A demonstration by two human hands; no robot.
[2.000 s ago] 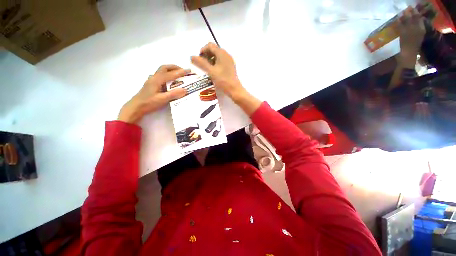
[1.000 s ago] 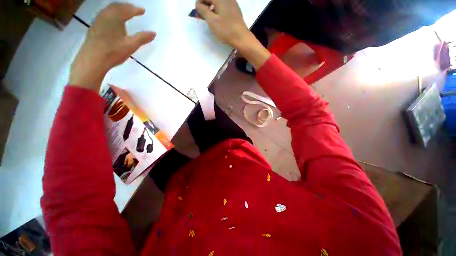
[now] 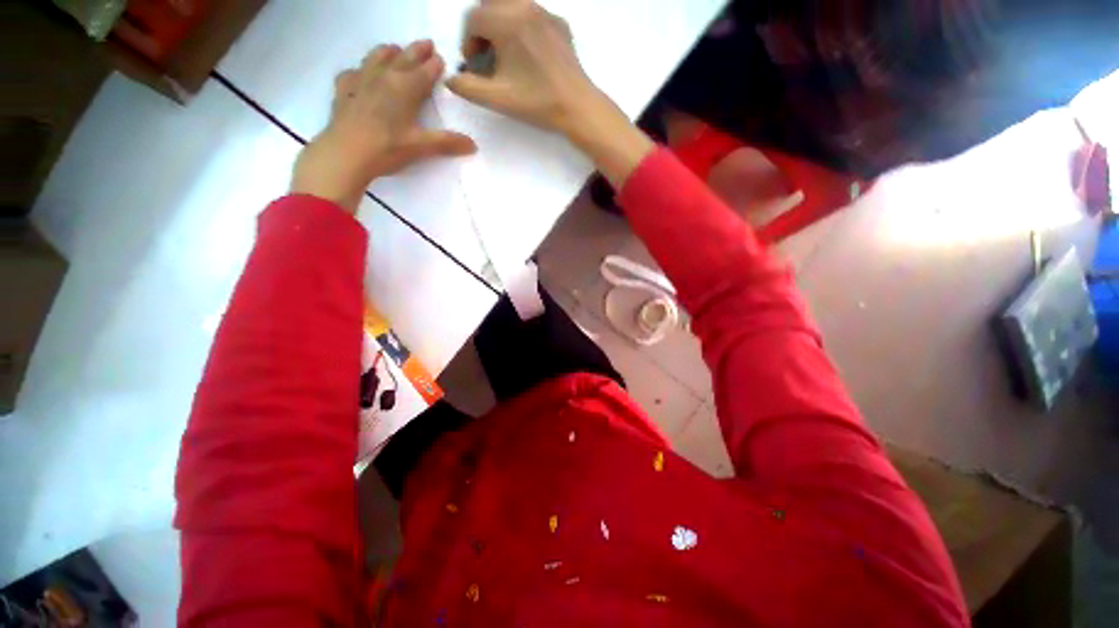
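My right hand (image 3: 522, 61) is over the white table at the top, its fingers closed around a small dark grey piece (image 3: 481, 61). My left hand (image 3: 387, 117) lies flat, fingers apart, on the table just left of it and holds nothing that I can see. A thin whitish strip (image 3: 525, 292) hangs over the table edge, with a faint line running up from it toward my hands. A retail carton (image 3: 395, 390) with orange side and white back lies at the near edge, largely hidden behind my left sleeve.
An open brown carton (image 3: 184, 55) with orange contents stands at the top left. A dark seam crosses the white table (image 3: 135, 282). A white ribbon (image 3: 644, 307) curls on the floor. A red stool (image 3: 804, 202) is at the right. A dark printed box (image 3: 74, 591) is bottom left.
The printed carton went from under my hands to the near left. In the last second my left hand came down beside my right hand, which moved slightly left with the dark piece.
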